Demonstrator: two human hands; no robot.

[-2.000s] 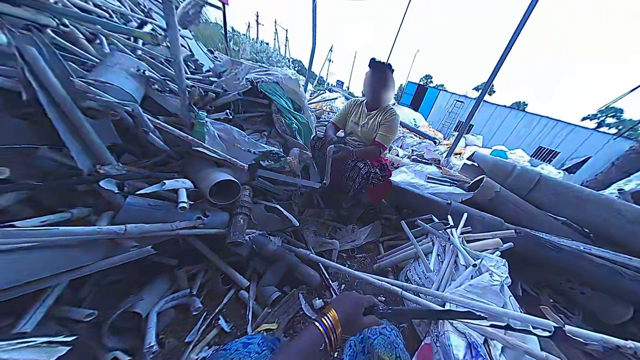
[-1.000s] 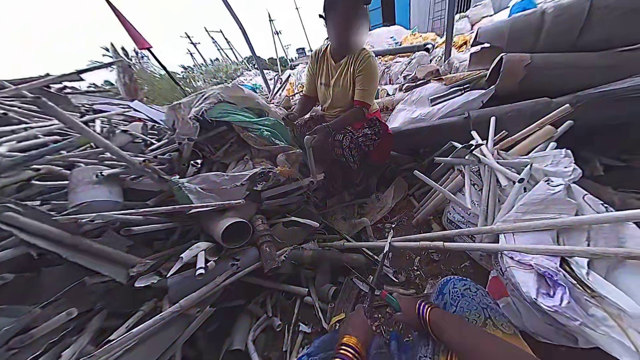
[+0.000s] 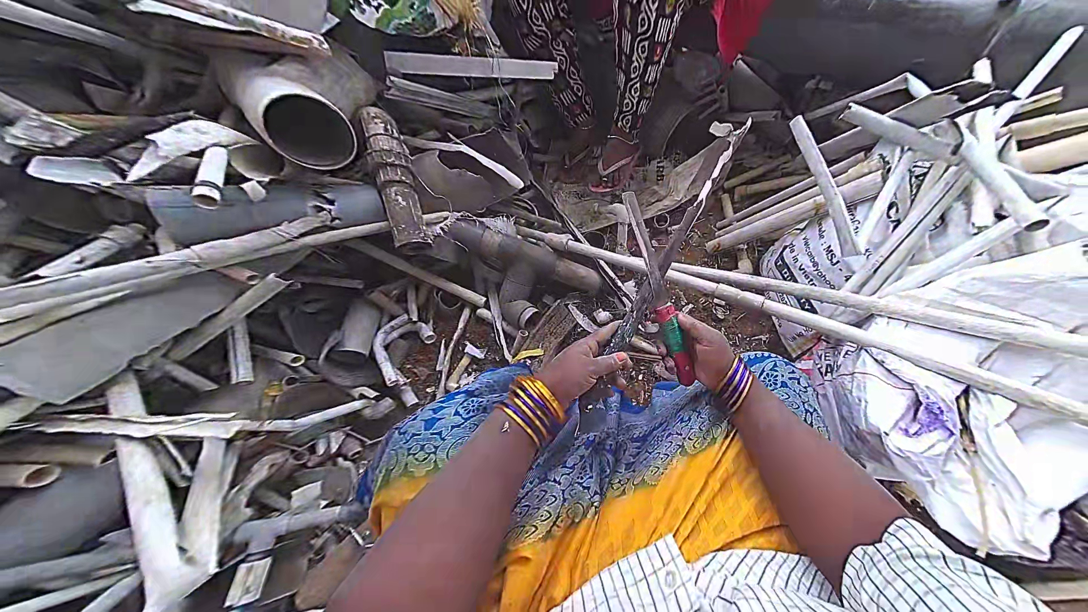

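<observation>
My left hand (image 3: pixel 582 370) is closed around a dark, ragged strip (image 3: pixel 633 319) in front of my lap; the strip rises to the upper right and ends pale and torn. A tool handle wrapped in red and green (image 3: pixel 671 336) is in my right hand (image 3: pixel 707 347), and a flat grey blade (image 3: pixel 639 229) extends up from it. Blade and strip cross just above my hands. The blade's exact kind cannot be told. Two long pale poles (image 3: pixel 790 299) run behind my hands toward the right. Below lies the blue and yellow cloth (image 3: pixel 646 501) over my lap.
Broken plastic pipes (image 3: pixel 153 476) heap up on the left, with a wide pipe (image 3: pixel 310 127) above them. White sacks (image 3: pixel 935 425) and thin pipes lie at right. Another person's sandalled foot (image 3: pixel 616 161) and patterned clothing are at the top. Scraps litter the soil between.
The view has tilted down, so the other person's upper body is out of it. Both hands are now together in front of my lap; two seconds ago only one hand showed.
</observation>
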